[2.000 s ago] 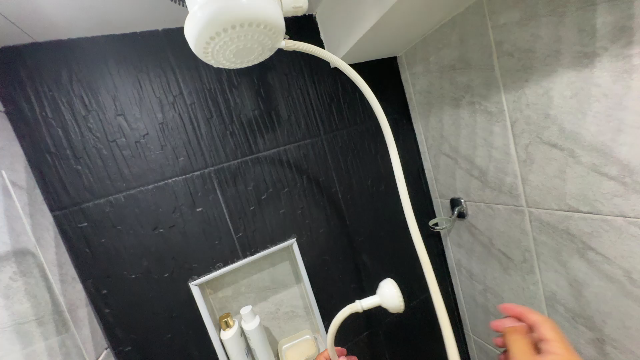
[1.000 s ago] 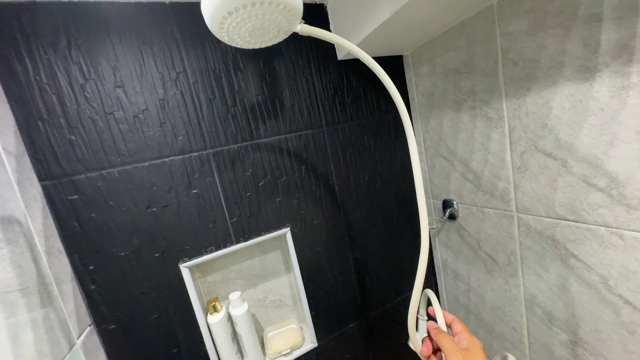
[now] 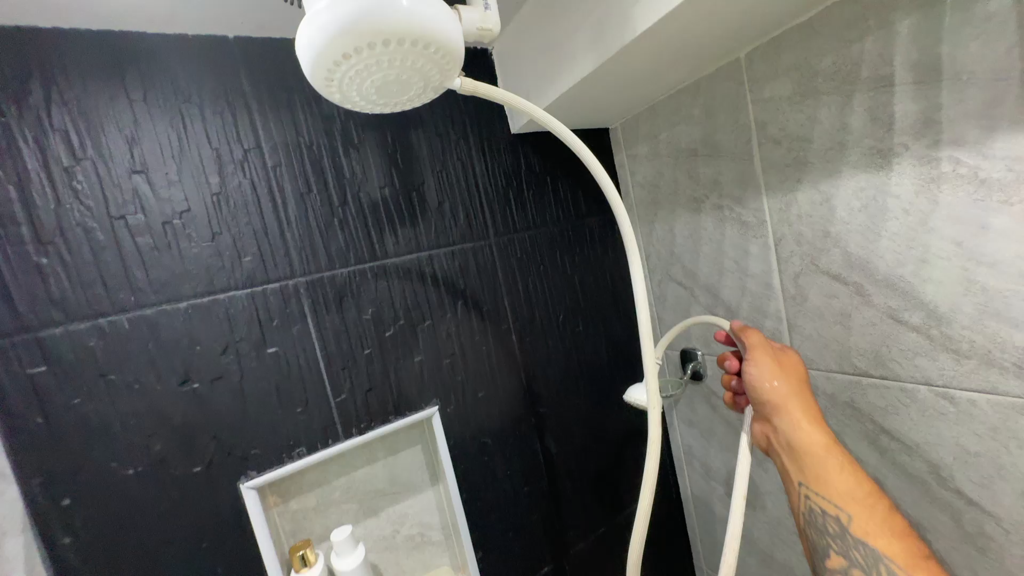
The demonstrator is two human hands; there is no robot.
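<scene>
My right hand, at the right, is closed around a white flexible shower hose. Above the fist the hose arches to the left and ends in a small white hand shower head, partly hidden behind the long hanging stretch of hose. That stretch curves down from a large white electric shower head at the top. Close to the small head, a metal ring holder is fixed on the grey wall. My left hand is out of view.
A white-framed wall niche in the black textured tile holds a gold-capped bottle and a white-capped bottle. Grey marbled tile covers the right wall. A white boxed ledge juts out above.
Two seconds ago the small shower head was by the niche and my right hand was off the hose. Now that hand grips the hose, and the small head is near the wall holder.
</scene>
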